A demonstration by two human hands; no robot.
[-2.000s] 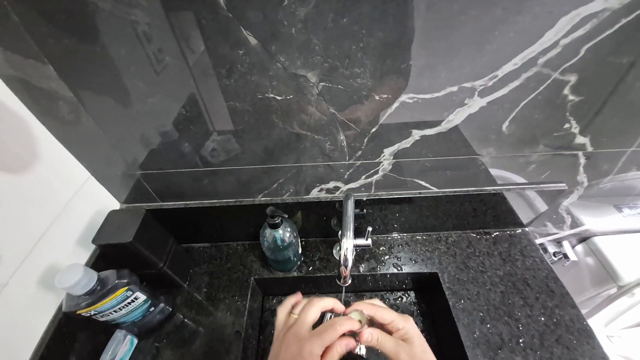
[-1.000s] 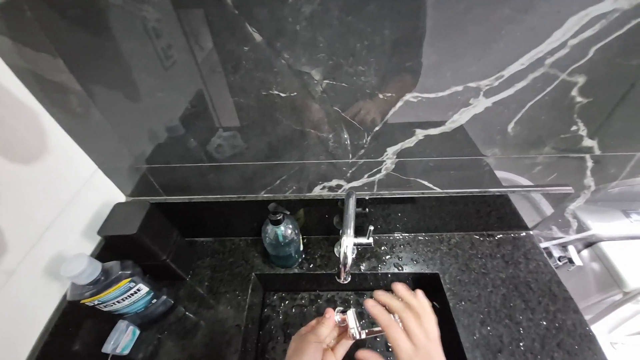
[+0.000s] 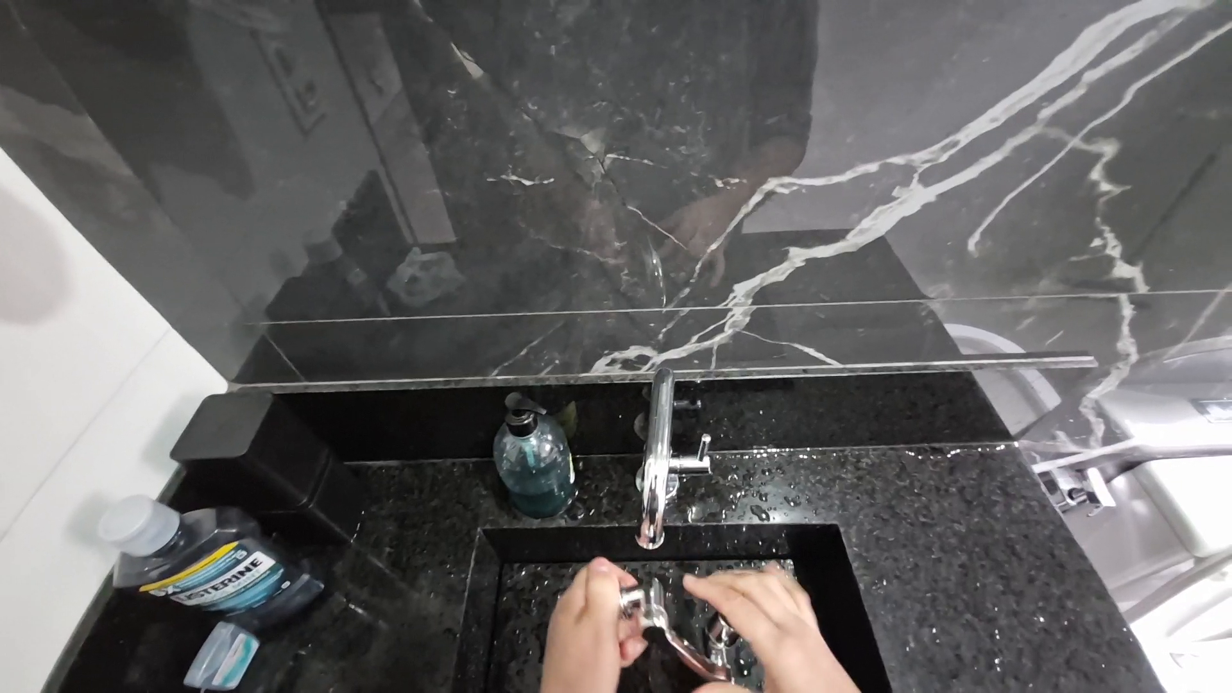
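Observation:
Over the black sink basin (image 3: 861, 616), my left hand (image 3: 582, 635) grips the left end of a small shiny metal item (image 3: 688, 654), whose kind I cannot tell. My right hand (image 3: 770, 626) is at the item's right end, its fingers over it; whether it grips there is unclear. Both hands are below the spout of the chrome faucet (image 3: 657, 472), which has a small side lever (image 3: 701, 457). Behind the basin, left of the faucet, stands a clear pump bottle (image 3: 534, 467) of blue-green liquid.
At the left are a Listerine mouthwash bottle (image 3: 217, 568) with a white cap, a small clear and teal container (image 3: 221, 656) and a black box-shaped container (image 3: 260, 462). Water drops dot the speckled black counter (image 3: 943, 539). A dark marble wall (image 3: 577, 192) rises behind; white fixtures (image 3: 1179, 491) are at the right.
Two seconds ago both hands were close together around a small item. They are now farther apart, with the shiny metal item showing between them.

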